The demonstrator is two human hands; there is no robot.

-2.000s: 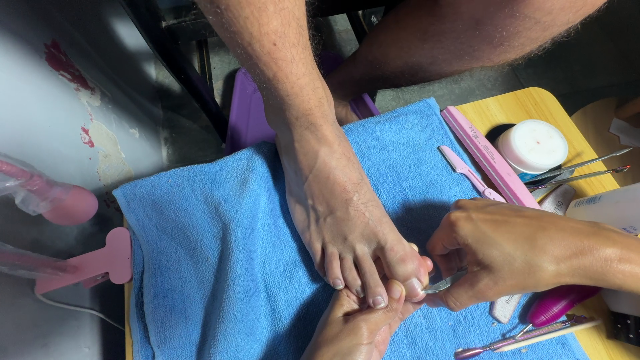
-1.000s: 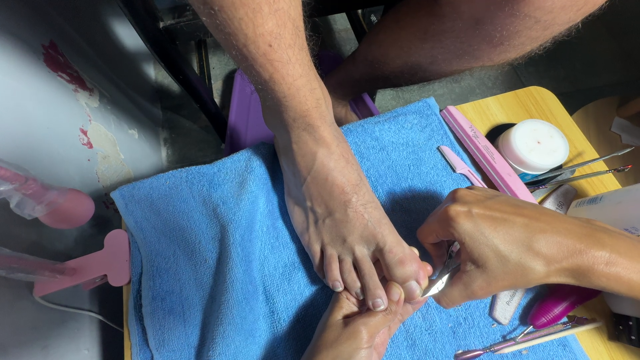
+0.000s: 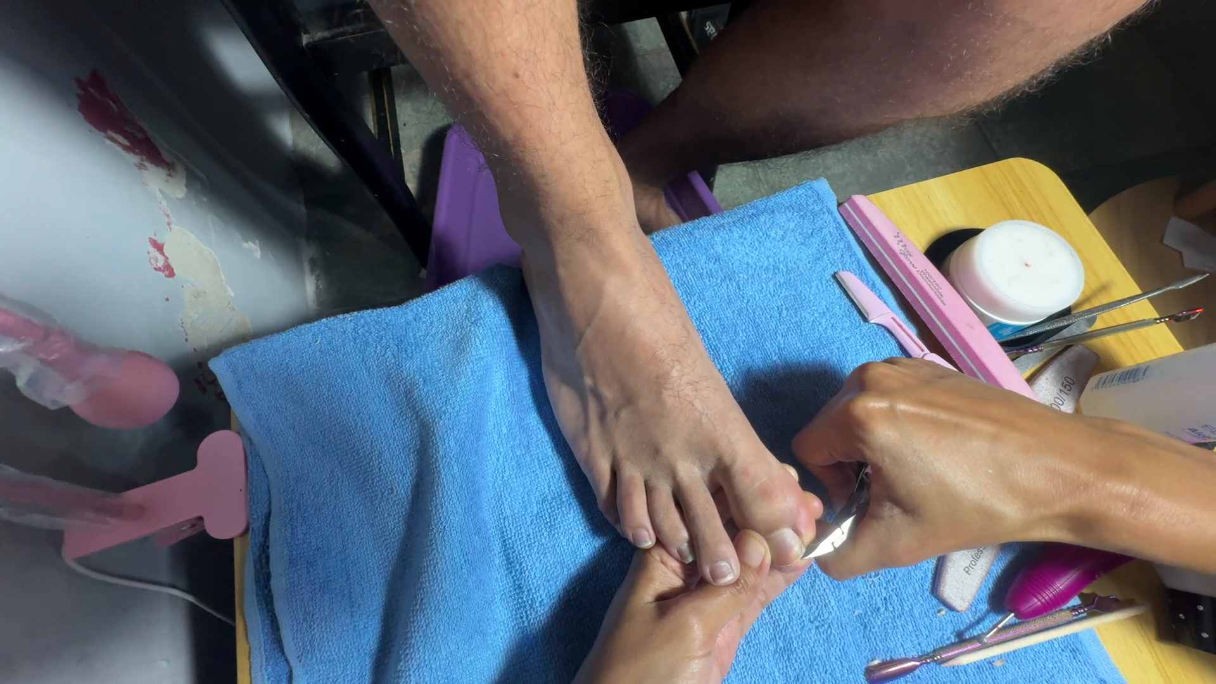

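Note:
A person's bare foot (image 3: 636, 351) rests on a blue terry towel (image 3: 380, 456). My left hand (image 3: 689, 608) comes from the bottom edge and grips the toes from below, its thumb against the big toe. My right hand (image 3: 936, 465), from the right, is closed around metal cuticle nippers (image 3: 843, 527). Their tip touches the edge of the big toenail; the handles are mostly hidden in my palm. Beside my right hand lie a pink razor (image 3: 893, 318) and a long pink nail file (image 3: 936, 294). A grey nail file (image 3: 964, 577) lies partly under my right wrist.
On the wooden board (image 3: 1012, 185) stand a white-lidded jar (image 3: 1016, 271) and a bottle (image 3: 1154, 394), with metal tools (image 3: 1107, 309) between them. A magenta-handled tool (image 3: 1059, 579), a metal pusher (image 3: 1007, 638) and a wooden stick (image 3: 1054, 632) lie lower right. A pink clamp (image 3: 204, 489) holds the left edge.
My right hand has turned a little and the nippers' jaws show more than two seconds ago, still at the big toenail. My left hand keeps its grip on the toes.

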